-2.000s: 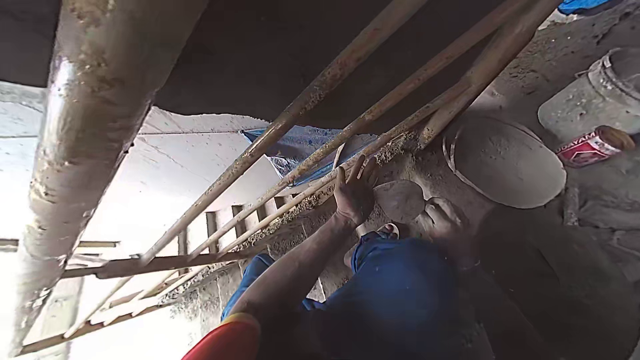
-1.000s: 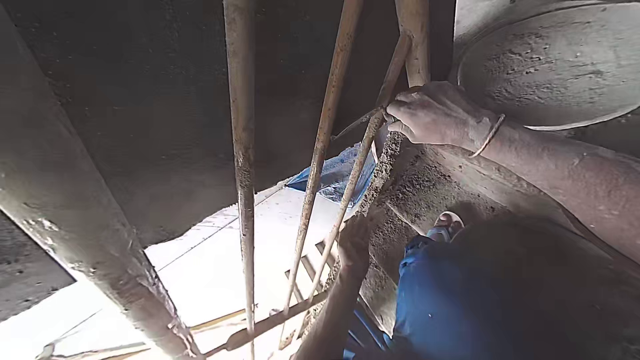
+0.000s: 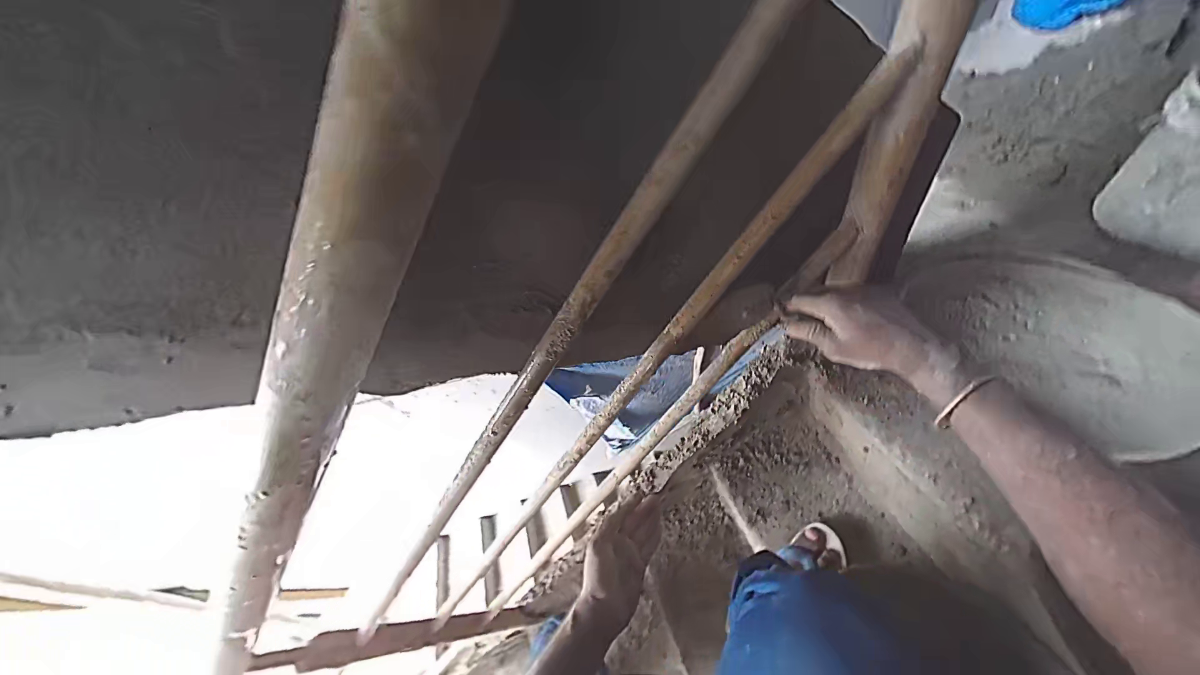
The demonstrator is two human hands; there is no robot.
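Observation:
My right hand (image 3: 858,333), with a thin bangle at its wrist, is at the lowest rail (image 3: 670,417) of a metal railing, close to where that rail meets a post (image 3: 891,141). Whether its fingers grip a tool or the rail cannot be made out. Lower down, my left hand (image 3: 623,544) rests against the rough mortar edge (image 3: 703,431) beside the same rail; its fingers are partly hidden in shadow. Loose mortar (image 3: 778,469) lies on the step between the hands.
A wide round pan (image 3: 1059,347) stands right of my right hand. A thick handrail pipe (image 3: 347,281) and thinner rails (image 3: 647,187) slope across the left and middle. My sandalled foot (image 3: 820,544) is on the steps. A blue sheet (image 3: 647,384) lies beyond the railing.
Two seconds ago both hands were close together near a grey patch beside the railing. Now they are apart along the lowest rail, with the right arm reaching in from the right.

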